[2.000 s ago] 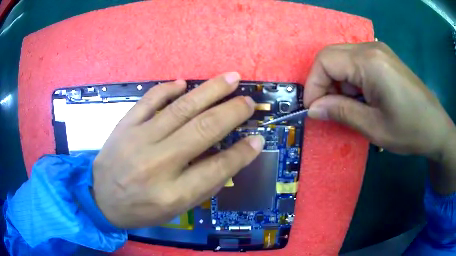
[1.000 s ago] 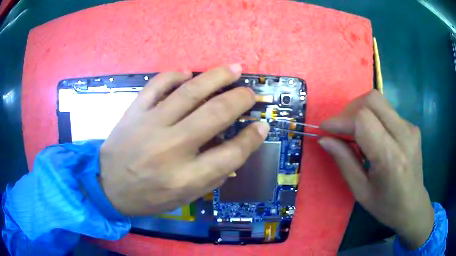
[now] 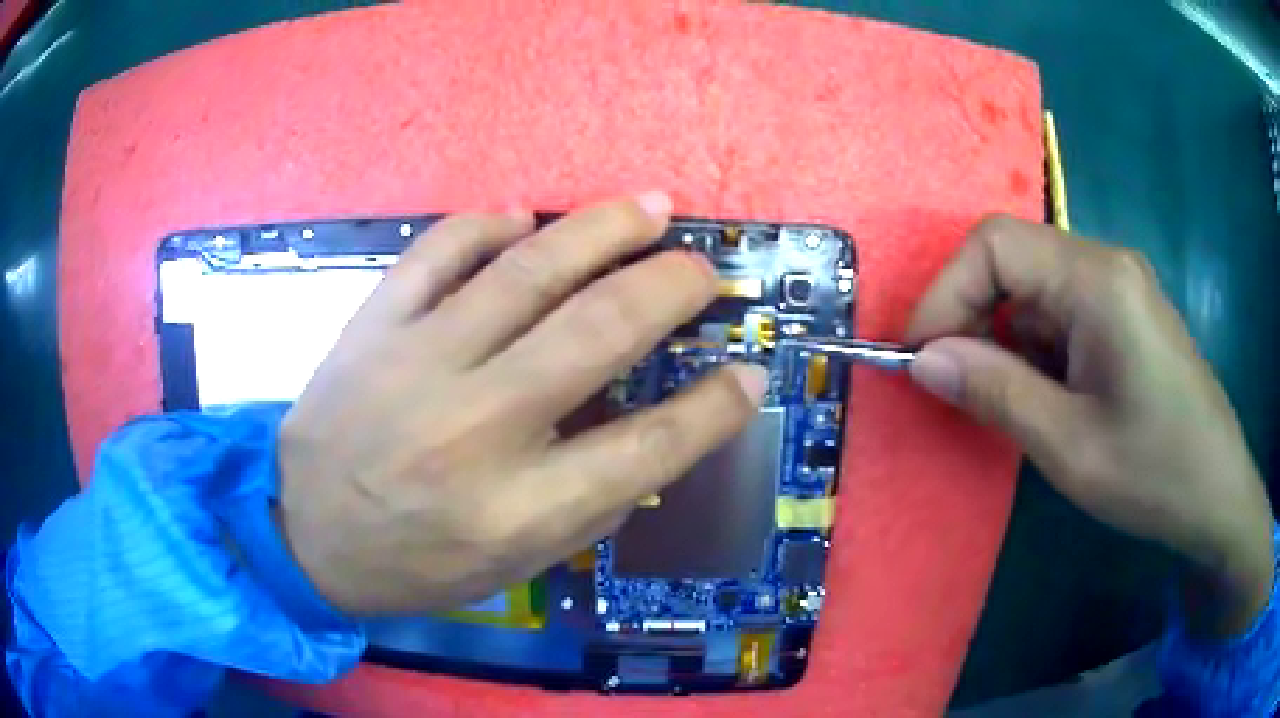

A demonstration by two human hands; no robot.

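Observation:
An open tablet (image 3: 491, 659) lies with its insides up. Its blue main board (image 3: 660, 603) with a silver-grey shield cover (image 3: 698, 498) is at the right end; the white battery (image 3: 260, 330) glares at the left. My left hand (image 3: 491, 407) lies spread over the tablet's middle, a fingertip at the board's top edge, hiding parts below. My right hand (image 3: 1088, 379) holds tweezers (image 3: 870, 352) from the right, prongs close together. Their tips are near a small white and yellow connector (image 3: 760, 331) at the board's top; contact is unclear.
The tablet rests on a red foam pad (image 3: 562, 112) on a green bench (image 3: 1144, 140). A yellow stick (image 3: 1056, 168) stands out beside the pad's right edge. A camera module (image 3: 797, 289) sits in the tablet's top right corner. Pale yellow tape (image 3: 804, 512) crosses the shield's right side.
The tweezers moved down and right from their first position; their prongs opened, then closed together. The right hand is higher than a second ago. The white and yellow connector is uncovered compared with two seconds ago.

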